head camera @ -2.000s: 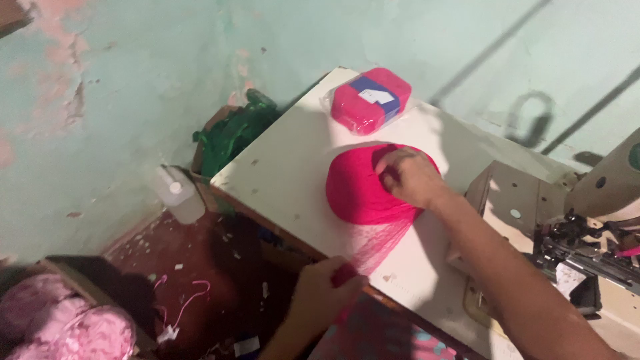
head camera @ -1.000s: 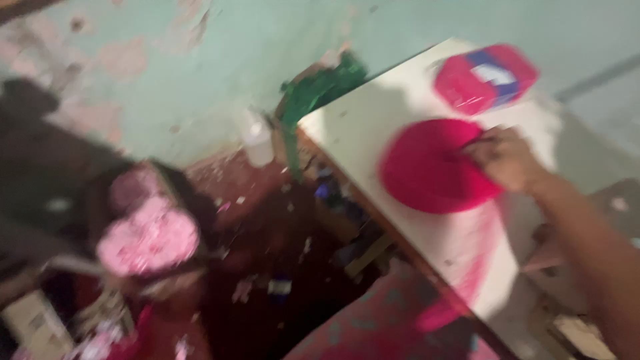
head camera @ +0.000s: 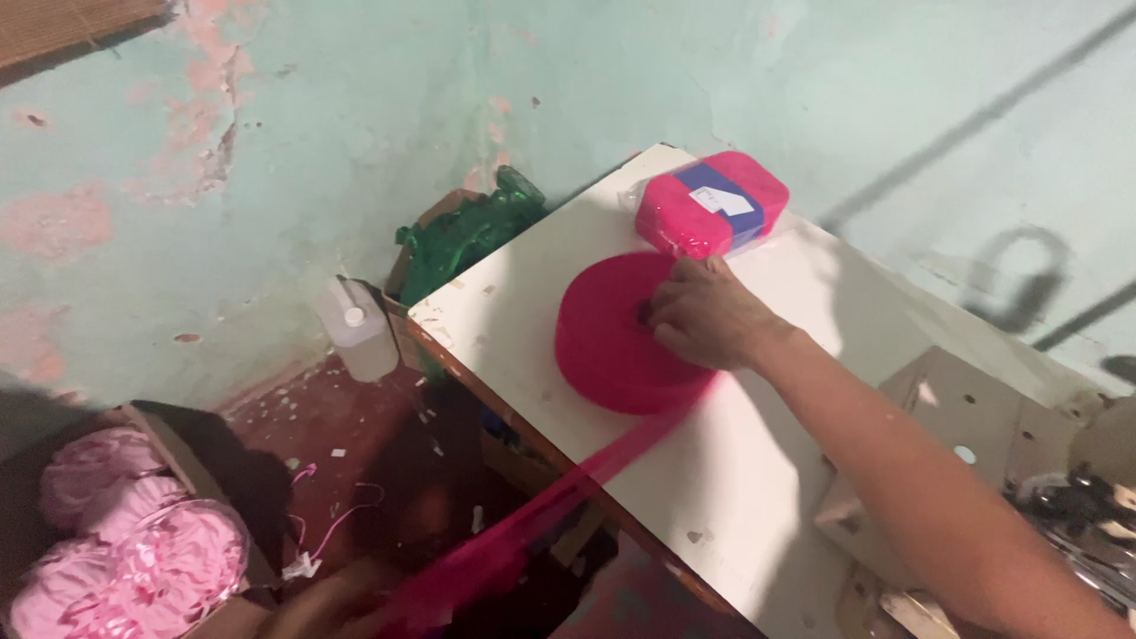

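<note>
A round roll of bright pink mesh fabric (head camera: 603, 337) lies flat on the white tabletop (head camera: 497, 311). My right hand (head camera: 710, 315) rests on its top with bent fingers at the dark centre hole; whether they grip it is hidden. From the roll's near side a strip of the pink fabric (head camera: 541, 497) stretches down over the table edge to the lower left. My left hand (head camera: 333, 599), blurred at the bottom edge, is at the strip's lower end, with its fingers unclear. Behind the roll sits a plastic-wrapped pink pack (head camera: 710, 204) with a blue band and a white label.
A sewing machine (head camera: 1083, 515) stands at the lower right. Green material (head camera: 470, 235) fills a box behind the table corner. On the floor are a translucent plastic jug (head camera: 359, 333) and, at lower left, a cardboard box (head camera: 164, 444) of pink ruffled items. A peeling wall rises behind.
The fabric strip, loosely gathered near the table edge two seconds ago, now extends farther to the lower left. My left hand has moved down and left from the table edge. My right hand stays at the roll.
</note>
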